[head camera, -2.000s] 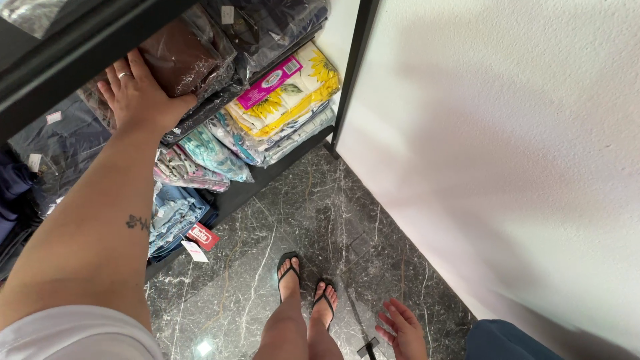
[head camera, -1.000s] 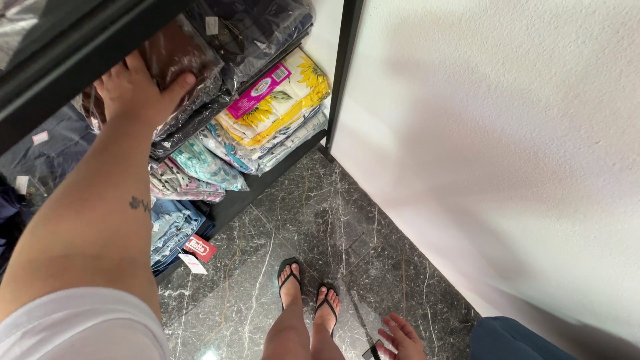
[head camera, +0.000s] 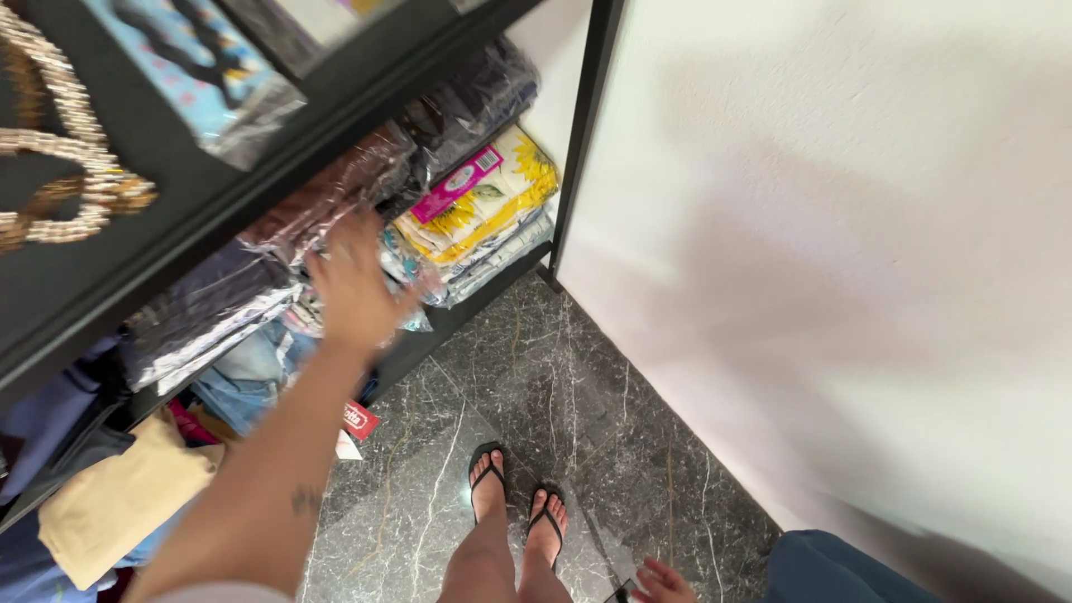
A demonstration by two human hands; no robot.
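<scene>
My left hand, blurred, reaches over the shelf with its fingers spread, against plastic-wrapped folded garments. Just past its fingertips lies a brown plastic-wrapped garment. To its right sits a bagged white cloth with yellow sunflowers and a pink label, on top of other bagged pieces. Dark bagged garments are stacked above that. Only part of my right hand shows at the bottom edge, near a small dark object; whether it holds that object is unclear.
An upper black shelf bears a beaded item and a packaged item. Folded jeans and a beige garment lie lower left. A white wall stands at right, dark blue fabric at bottom right, marbled floor below.
My left hand has come away from the top of the brown bagged garment, down toward the shelf's front. The view has shifted to the left, showing more of the upper shelf.
</scene>
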